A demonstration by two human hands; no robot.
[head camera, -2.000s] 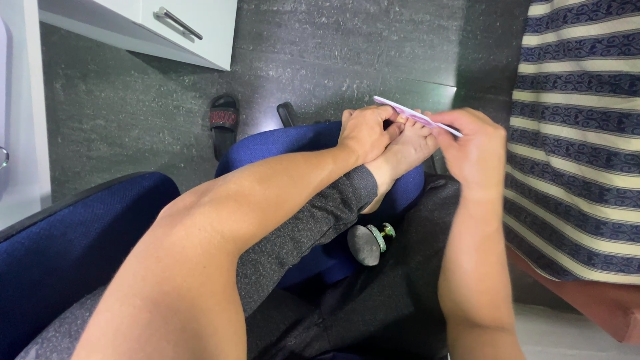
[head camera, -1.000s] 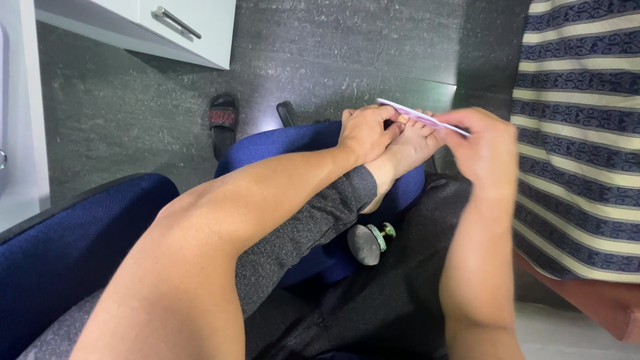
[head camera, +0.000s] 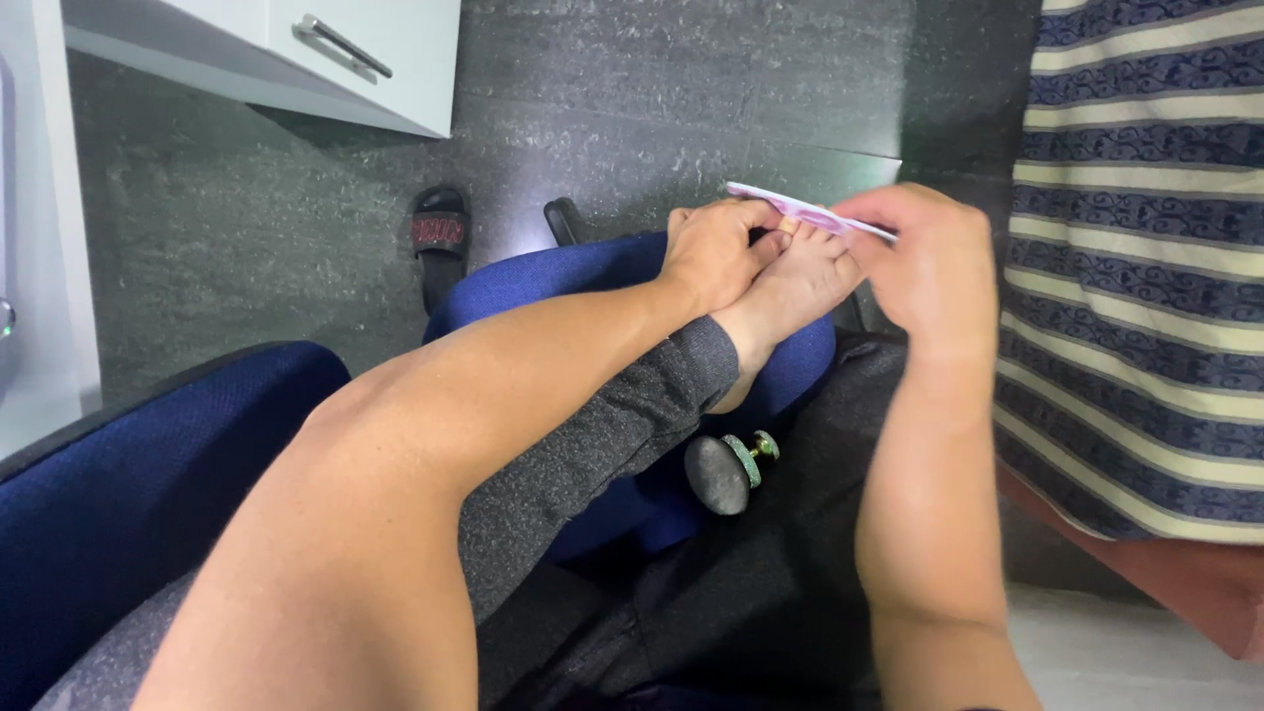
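Observation:
A bare foot [head camera: 795, 286] rests on a blue fabric chair seat [head camera: 553, 281], below a dark grey trouser cuff. My left hand [head camera: 721, 247] grips the foot's big toe between thumb and fingers. In my right hand [head camera: 913, 252] is a flat, thin nail file [head camera: 815, 214], white-edged with a pink and purple pattern, which lies across the toe tips. Its far end reaches past my left fingers. On the dark cloth near the heel lies a small round dark pad with a glittery green knobbed handle [head camera: 743, 461].
A black slide sandal [head camera: 439, 237] lies on the grey floor. A white cabinet with a metal handle [head camera: 346, 47] stands at upper left, a blue chair back [head camera: 168, 464] at lower left. Striped cloth [head camera: 1136, 267] hangs at right.
My right hand and the nail file have shifted slightly along the toes. My left hand keeps its hold on the foot.

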